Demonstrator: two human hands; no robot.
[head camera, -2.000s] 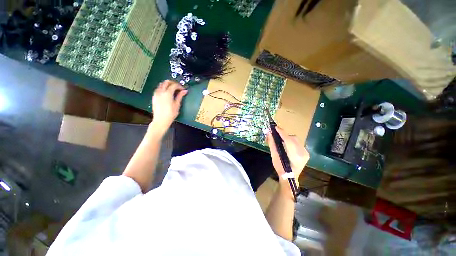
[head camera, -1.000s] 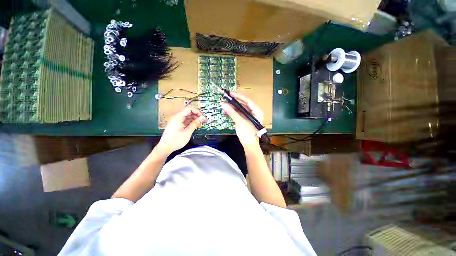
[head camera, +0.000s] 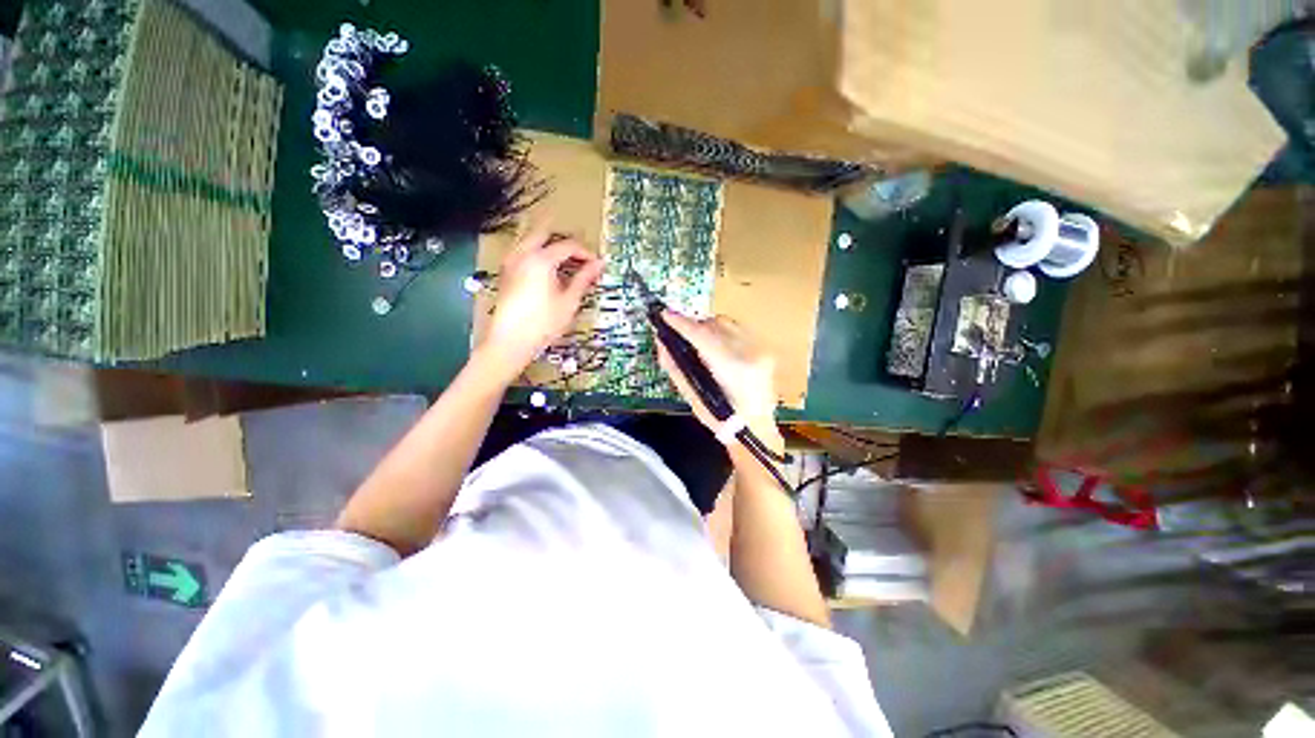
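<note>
The green-and-white PCB panel (head camera: 663, 224) lies flat on the cardboard mat (head camera: 779, 274). My right hand (head camera: 736, 378) holds the black soldering iron (head camera: 698, 372), its metal tip over the panel's middle left. My left hand (head camera: 545, 296) is at the panel's left edge with thumb and fingertips together near the iron tip; whether a thin wire is between them is too small to tell. Dark leads with silvery-white round ends (head camera: 565, 366) lie along the panel's lower left, partly behind my left hand.
The component pile (head camera: 418, 152) with black wires lies at the upper left, beside stacked PCB panels (head camera: 195, 188). A large cardboard box (head camera: 736, 65) stands behind the panel. The soldering station (head camera: 930, 325) and white wire spool (head camera: 1067, 242) are at the right.
Over two seconds my left hand has moved from beside the component pile to the panel. Since one second ago it is higher along the panel's left edge. The camera view has shifted.
</note>
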